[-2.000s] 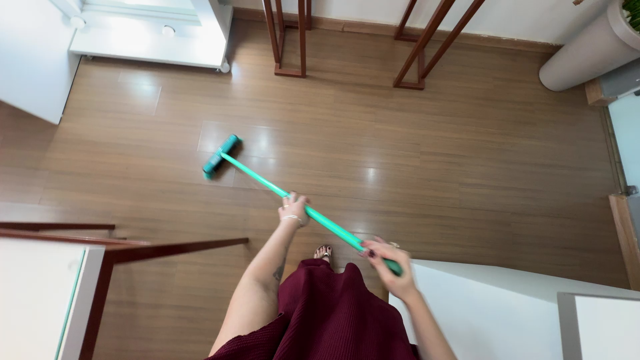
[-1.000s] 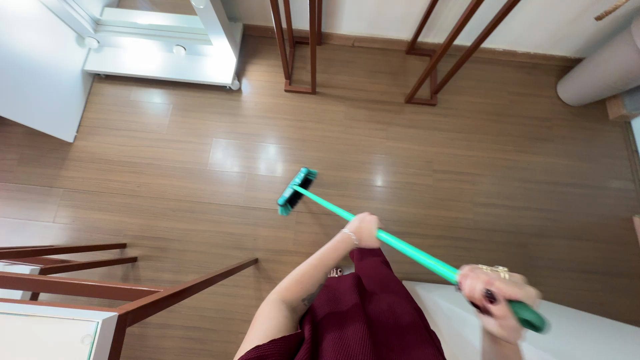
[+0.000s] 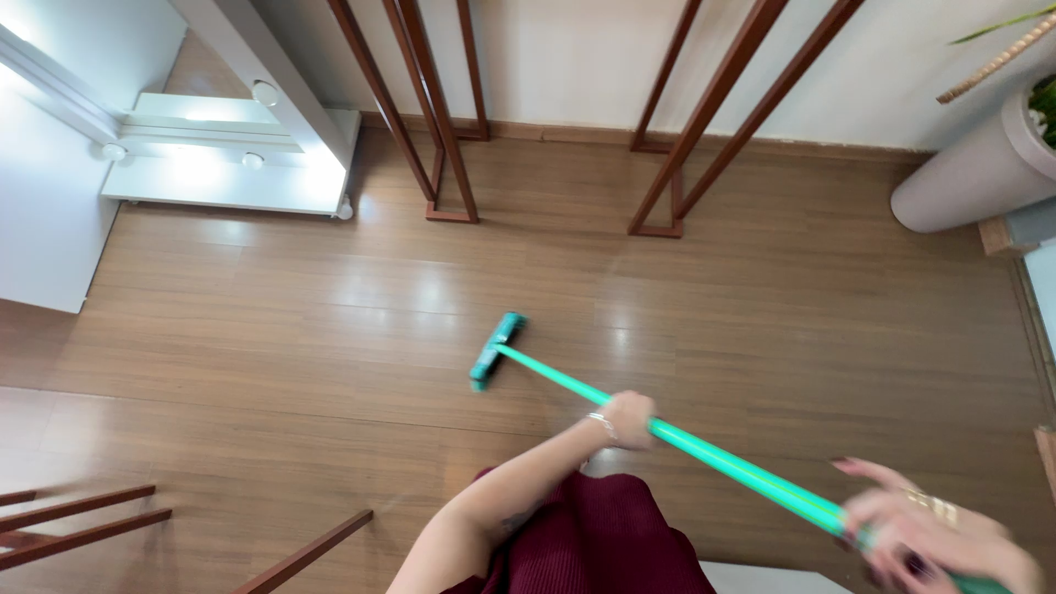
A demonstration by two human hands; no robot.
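Observation:
A broom with a green handle [image 3: 742,474] slants across the lower right, its green and dark head [image 3: 497,351] down on the wood-look floor near the centre. Around the middle of the handle is my left hand [image 3: 629,419], closed, with a silver bracelet at the wrist. My right hand [image 3: 916,528], blurred and wearing gold rings, holds the upper end of the handle at the lower right, its index finger stretched out. The broom head is slightly blurred, and its bristles are hard to make out.
Reddish-brown metal frames [image 3: 452,216] [image 3: 656,231] stand by the wall. A lit mirror unit with a white base [image 3: 223,186] is at upper left, a pale planter [image 3: 973,186] at upper right. More brown bars [image 3: 313,553] lie lower left, a white surface [image 3: 775,577] at the bottom edge.
The broom head was farther left over the floor two seconds ago, left of the first brown frame. Both hands have stayed on the handle; the right index finger now sticks out.

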